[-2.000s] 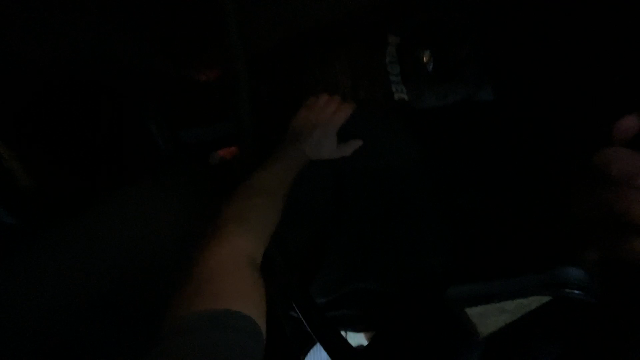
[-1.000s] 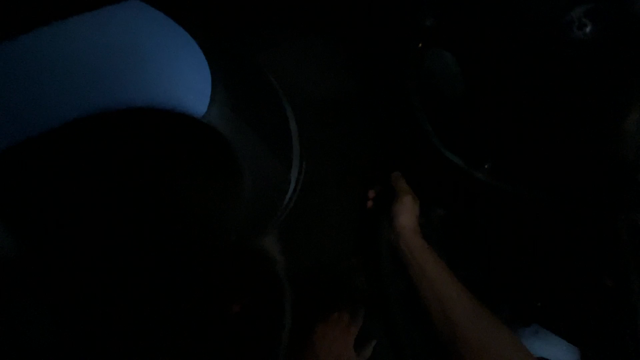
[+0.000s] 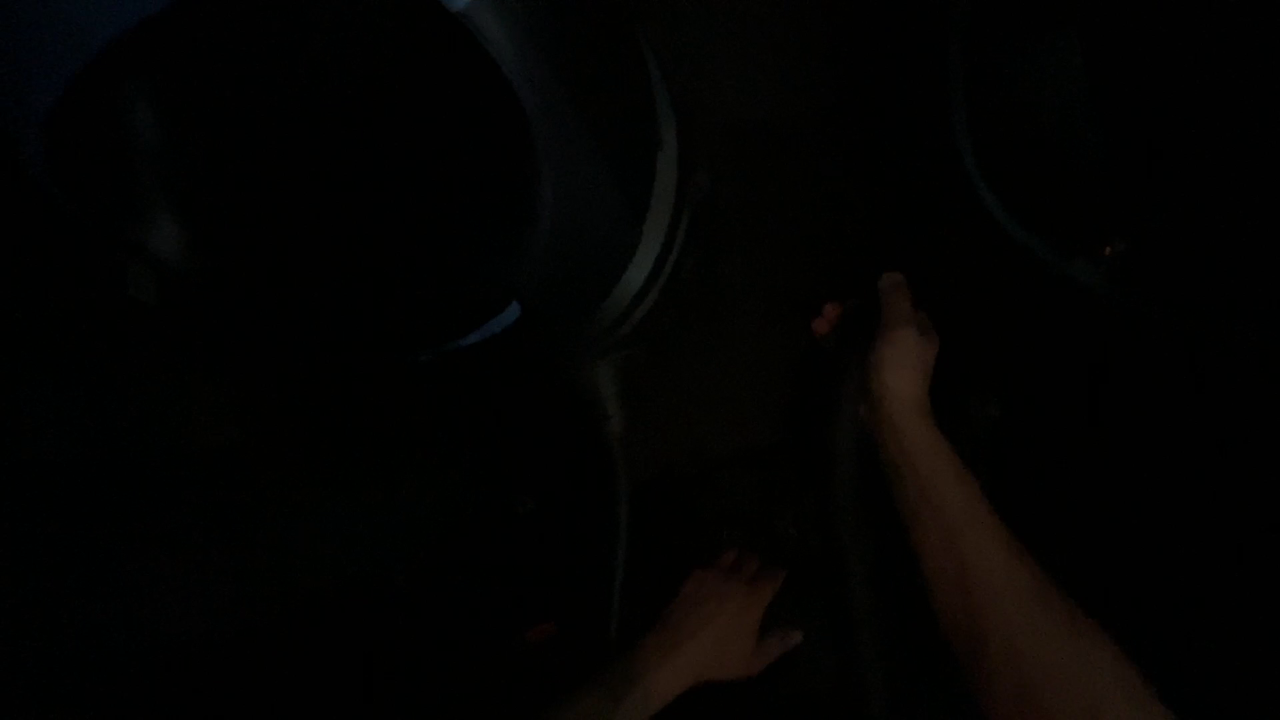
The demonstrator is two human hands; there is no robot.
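Very little light reaches this scene. At the lower middle is my left hand, back up, its thumb spread to the right and its fingertips fading into the dark; whatever it rests on cannot be made out. My right hand is farther forward and to the right, thumb pointing up and away, with the fingertips showing left of it across a dark gap. Something dark may lie between thumb and fingers, but I cannot tell. A faint dark strip runs down beside my right wrist.
A curved, pale-edged rim of a dark object arcs at the upper middle. Another faint curved edge shows at the upper right, with a tiny reddish spot near it. A thin bluish edge lies left of the middle.
The view has swung since the earliest frame. Since one second ago, more of my left hand shows at the bottom, and the large pale blue shape at upper left has mostly left the view.
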